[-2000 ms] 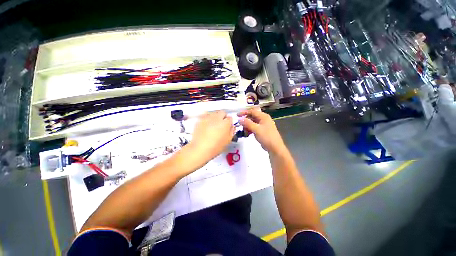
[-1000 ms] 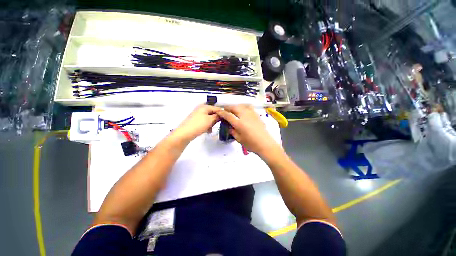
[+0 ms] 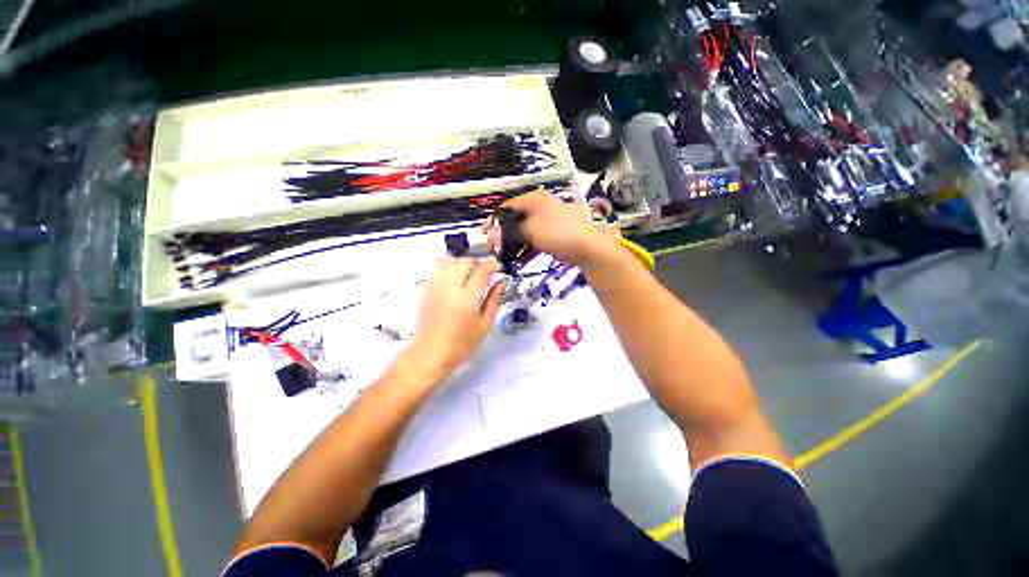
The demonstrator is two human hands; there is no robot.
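My right hand (image 3: 544, 225) is shut on a black tape roll (image 3: 511, 233) over the upper right part of the white board (image 3: 542, 389). My left hand (image 3: 458, 302) lies just left of and below it, fingers bent near the wires; whether it grips anything is hidden. A small black connector (image 3: 457, 243) stands just above my left fingertips. Silvery fixtures (image 3: 519, 318) and thin wires lie right of my left hand. A red ring-shaped piece (image 3: 568, 335) lies on the board to their right.
Behind the board is a cream tray (image 3: 160, 214) with black wires (image 3: 372, 222) and red and black wires (image 3: 418, 172). A white end block (image 3: 201, 347) is at the left. Spare tape rolls (image 3: 597, 126), a grey machine (image 3: 666, 169) and a yellow curved piece (image 3: 639, 253) are right.
My hands were close together at the board; now my right hand is raised up and right with the tape roll, and my left hand is flatter below it. The view has shifted.
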